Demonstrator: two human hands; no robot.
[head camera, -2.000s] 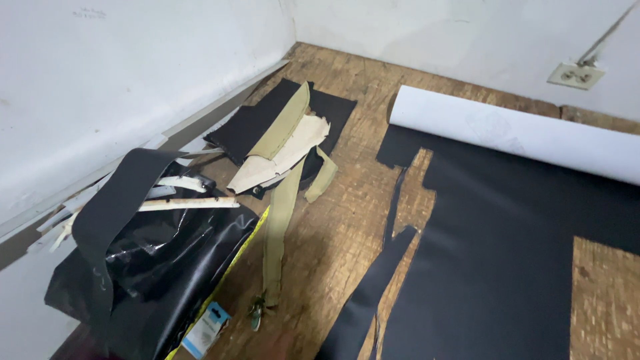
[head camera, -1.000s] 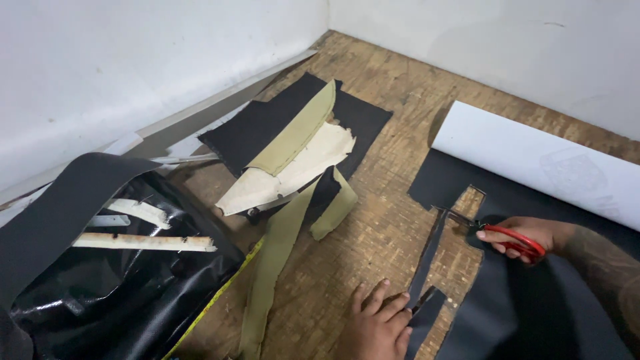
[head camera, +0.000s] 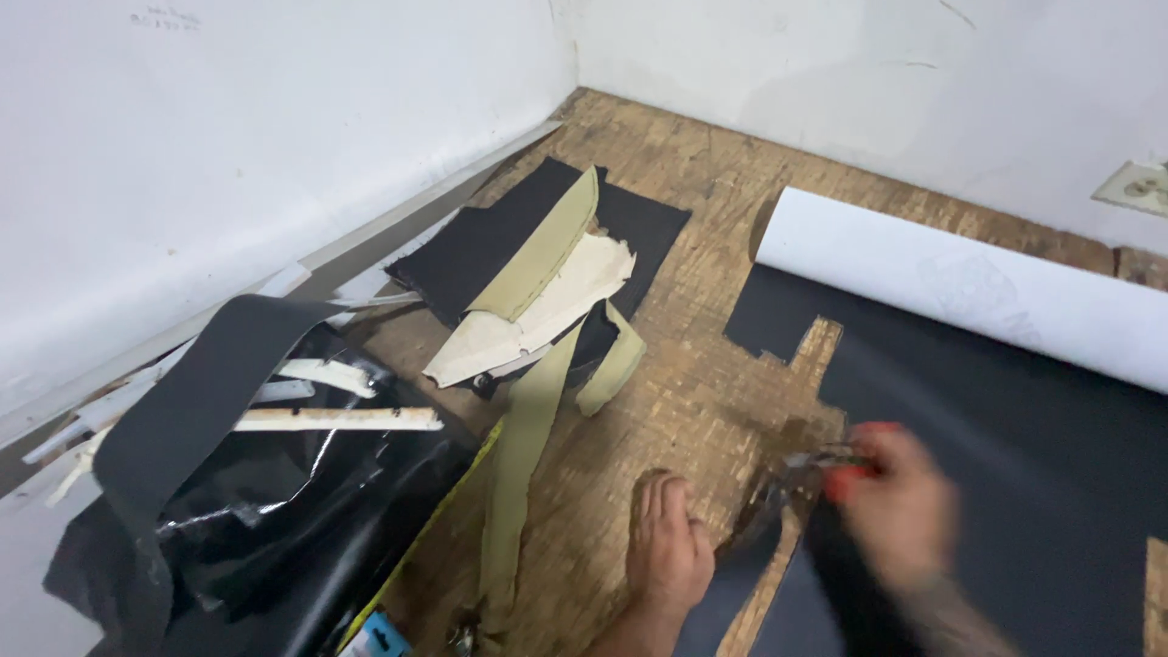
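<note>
My right hand (head camera: 899, 502), blurred, grips red-handled scissors (head camera: 835, 461) over the left side of a black upholstery sheet (head camera: 985, 474). The blades point left, above a narrow dark strip (head camera: 757, 529) that is blurred too; whether they touch it I cannot tell. My left hand (head camera: 671, 543) rests on the wooden tabletop just left of that strip, fingers forward; whether it touches the strip's edge is unclear. The sheet runs from a roll with a white backing (head camera: 949, 283) and has a cut-out gap along its left edge.
Olive strips (head camera: 529, 465) and a cream piece (head camera: 547, 310) lie over black material (head camera: 456, 255) near the back. At left, a glossy black sheet (head camera: 301, 511) bears pale scraps (head camera: 338, 419) and a curved dark strip (head camera: 192, 401). Walls close off the left and back; an outlet (head camera: 1136, 187) is at right.
Both hands, absent two seconds ago, are in view. Since one second ago the scissors have moved from the top of the narrow strip toward its lower part, and that strip no longer lies along the gap.
</note>
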